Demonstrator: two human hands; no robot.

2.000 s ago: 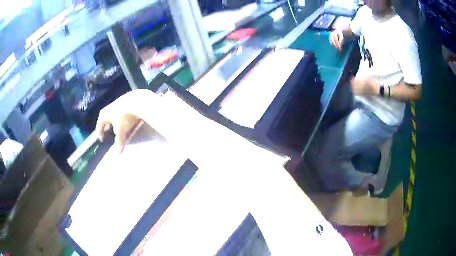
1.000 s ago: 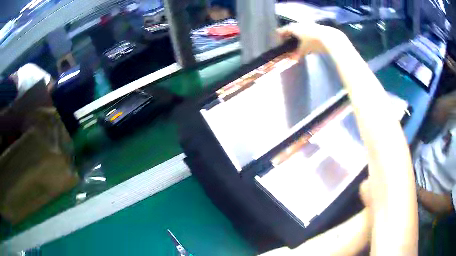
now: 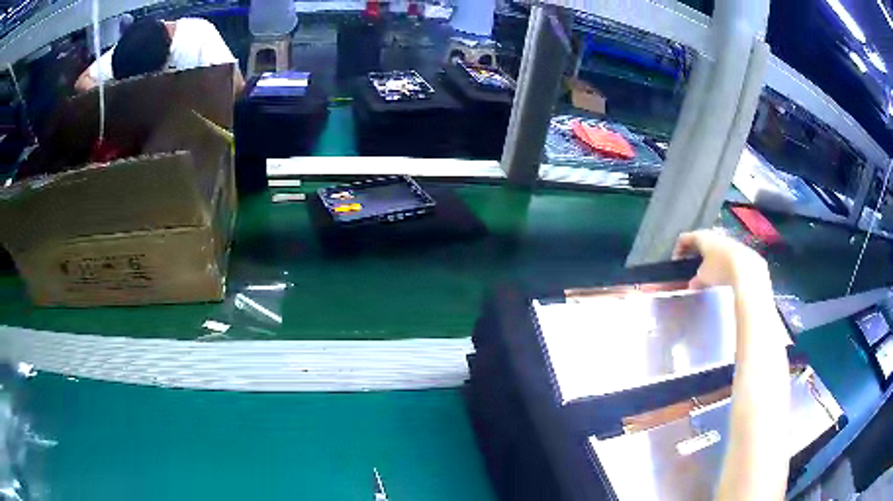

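Observation:
Two bright silver display panels (image 3: 636,342) with copper-coloured strips along their far edges lie in a black foam tray (image 3: 578,416) on a thick black stack at the right. The nearer panel (image 3: 651,460) has a small white label and is cut off by the lower edge. My right hand (image 3: 720,259) reaches over the panels, its fingers curled on the tray's far edge; my forearm hides part of both panels. My left hand is out of the picture. A pointed silver blade tip (image 3: 380,484) shows at the bottom edge.
A pale ridged band (image 3: 235,362) crosses the green bench up to the stack. An open carton (image 3: 127,264) stands at left, with clear film (image 3: 259,305) beside it. A black tray with a frame (image 3: 377,201) lies behind. A metal post (image 3: 685,147) rises beyond the stack. A person (image 3: 201,49) is behind the carton.
The view has turned left and levelled. The tray that was tilted close to me now rests on the stack at right. My other forearm has left the picture; my right hand remains at the far edge.

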